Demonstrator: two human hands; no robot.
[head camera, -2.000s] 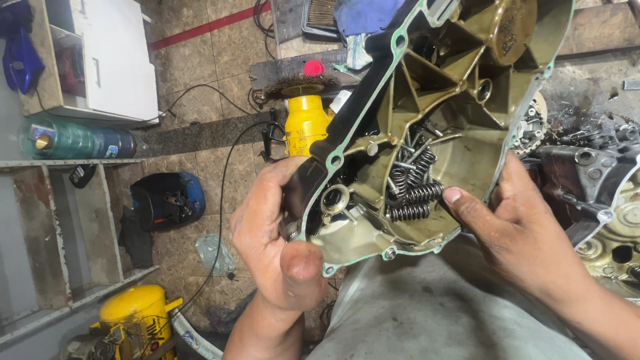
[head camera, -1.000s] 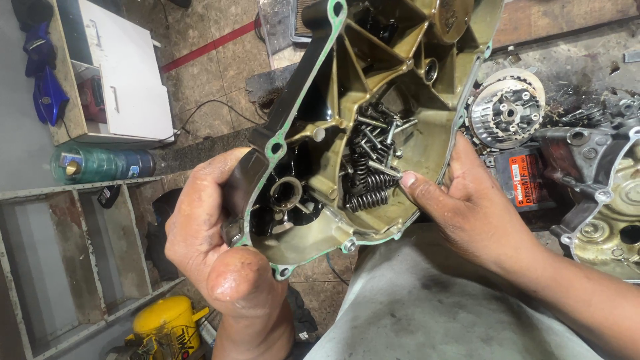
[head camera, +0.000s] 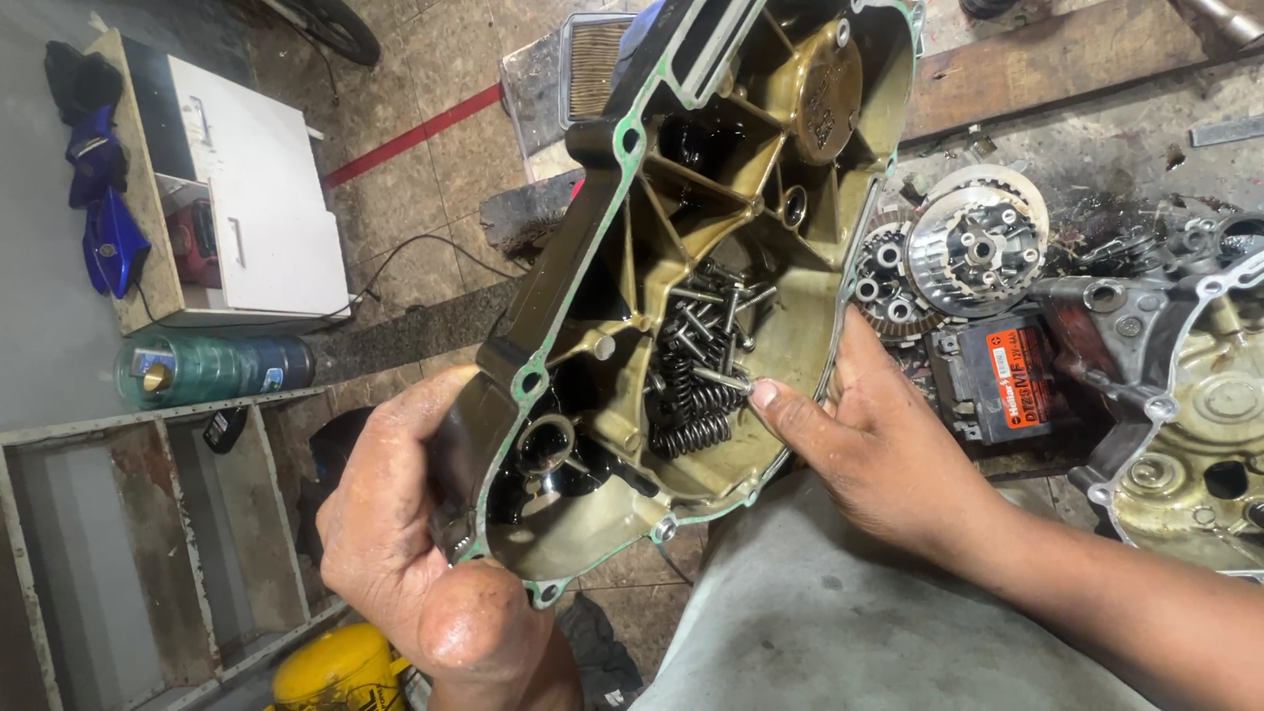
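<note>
An oily engine side cover (head camera: 726, 222) with green gasket residue along its rim is held up in both hands, its inside facing me. My left hand (head camera: 420, 533) grips the lower left edge, thumb near the rim's bottom. My right hand (head camera: 859, 434) holds the right edge, its thumb tip over the rim against a bolt. Several coil springs (head camera: 694, 434) and bolts (head camera: 726, 377) lie heaped in the cover's lower pocket. Round clutch parts (head camera: 978, 247) lie on the bench to the right, beyond the cover.
A battery (head camera: 1012, 375) and an engine case (head camera: 1165, 405) stand at right, near a wooden plank (head camera: 1047, 74). An air filter (head camera: 597, 64) is at the top. At left are a white cabinet (head camera: 267, 188), a metal shelf frame (head camera: 158, 425), a plastic bottle (head camera: 212, 367) and a yellow machine (head camera: 336, 671).
The view has shifted, and the clutch parts and battery show more fully at right. Both hands keep their hold on the cover, with the springs and bolts still inside it.
</note>
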